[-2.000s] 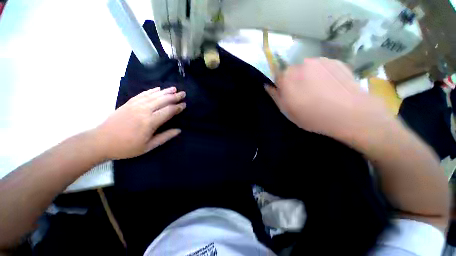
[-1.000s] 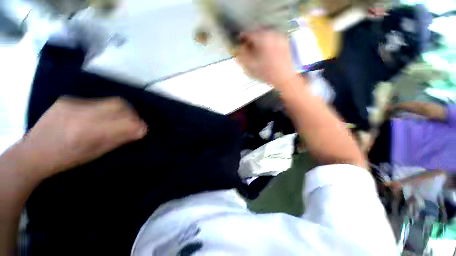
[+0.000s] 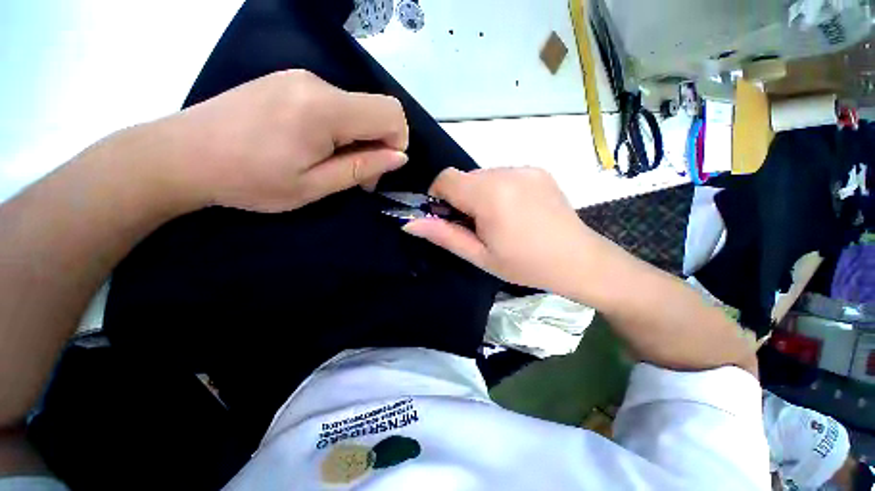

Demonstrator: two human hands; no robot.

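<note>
The black fabric panel lies over the table's front edge and the wearer's lap. My left hand pinches the fabric between thumb and fingers, left of centre. My right hand holds small metal thread snips, with the blades pointing left at the fabric close to my left fingertips. The snips' handle is mostly hidden in my right hand. Whether the blades touch a thread cannot be told.
The white machine table is behind the fabric. Black-handled scissors lie at its right, beside a yellow strip. Further right are a yellow card, a white thread cone and dark fabric. A person's white cap shows at lower right.
My right hand has come back from the machine area to the fabric with the snips. My left hand has moved right and pinches the fabric. The view has shifted right.
</note>
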